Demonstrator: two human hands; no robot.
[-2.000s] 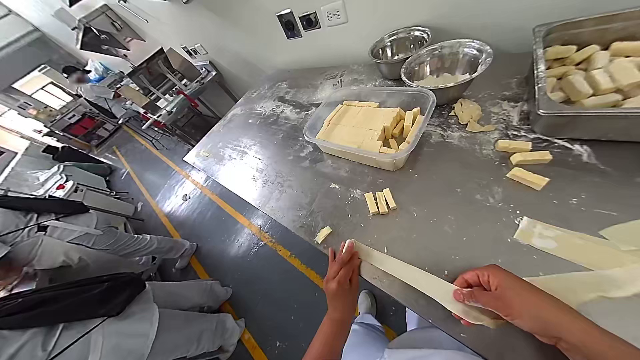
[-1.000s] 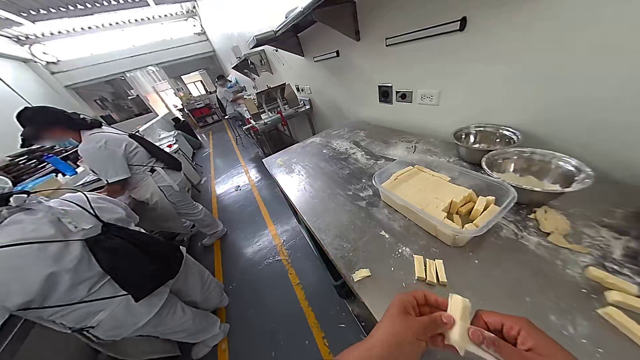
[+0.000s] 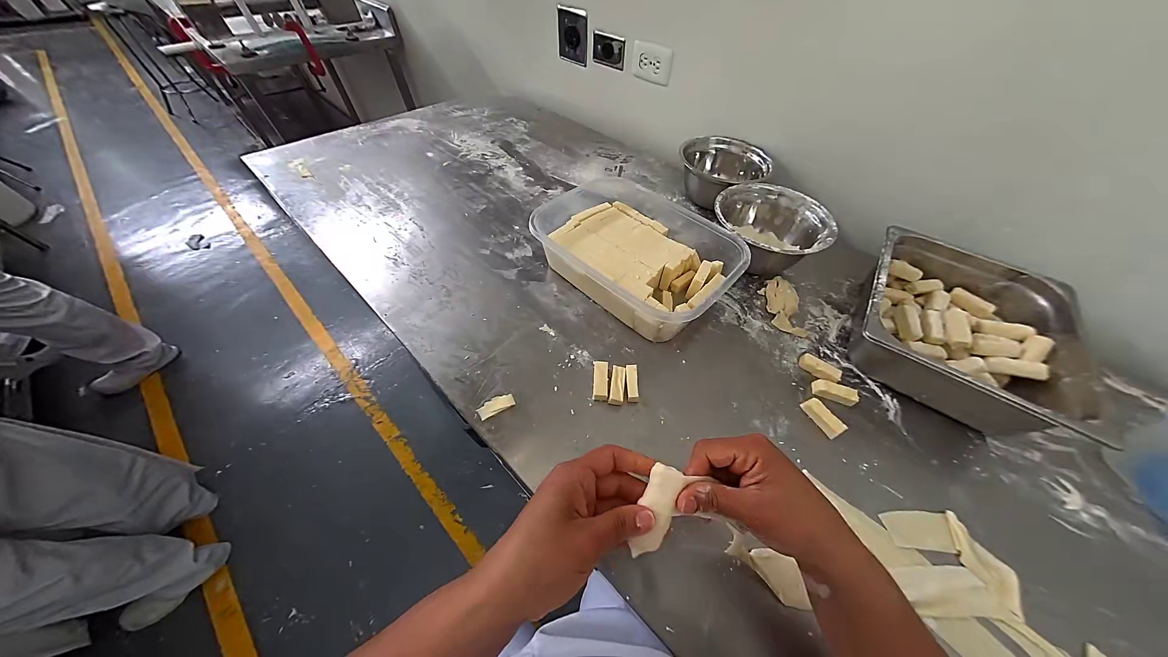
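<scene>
Near the table's front edge, my left hand [image 3: 584, 529] holds a pale piece wrapped in dough [image 3: 659, 506] between thumb and fingers. My right hand [image 3: 748, 493] pinches the dough at the right side of that piece. Beyond my hands lie several cheese-like sticks [image 3: 617, 384] side by side, with a small dough scrap [image 3: 495, 407] to their left. Flat dough strips [image 3: 949, 589] lie to the right, partly behind my right forearm. Farther back, a plastic container [image 3: 630, 315] holds more cut sticks.
A steel pan [image 3: 958, 388] of wrapped pieces stands at the right, with loose sticks [image 3: 823, 418] beside it. Two steel bowls [image 3: 725, 169] are near the wall. Dough scraps [image 3: 781, 301] lie on the floured steel table [image 3: 401, 228]. Several people's legs [image 3: 82, 529] show at the left.
Two seconds ago my hands stretched a long dough strip between them; now they are close together on a wrapped piece. The view has turned to the right since one second ago.
</scene>
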